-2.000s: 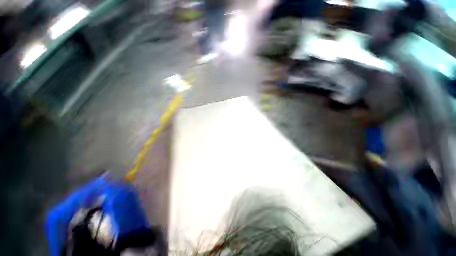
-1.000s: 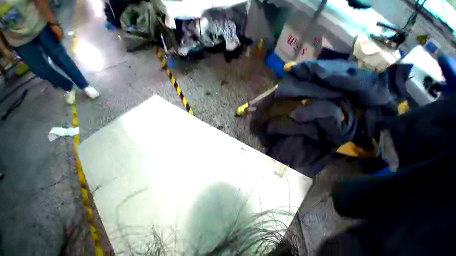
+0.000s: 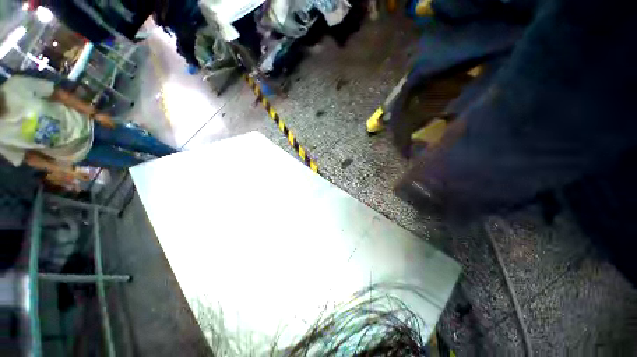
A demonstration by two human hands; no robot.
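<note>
A large pale white tabletop panel (image 3: 279, 230) fills the lower middle of the head view, tilted across the frame above the speckled floor. Its near edge is cut off by the bottom of the frame and partly covered by strands of hair. Neither my left hand nor my right hand shows, so I cannot see what holds the panel.
A person in a light printed shirt (image 3: 56, 129) stands beyond the panel's far left corner. Metal rails (image 3: 98, 279) stand at the left. Yellow-black tape (image 3: 283, 129) crosses the floor. Dark garments (image 3: 517, 104) hang close at the right. Pale cloth pieces (image 3: 286, 24) lie at the top.
The view has turned and moved forward. The person at the left now appears closer to the panel's far edge, and the dark garments loom larger at the right. Metal rails have come into view.
</note>
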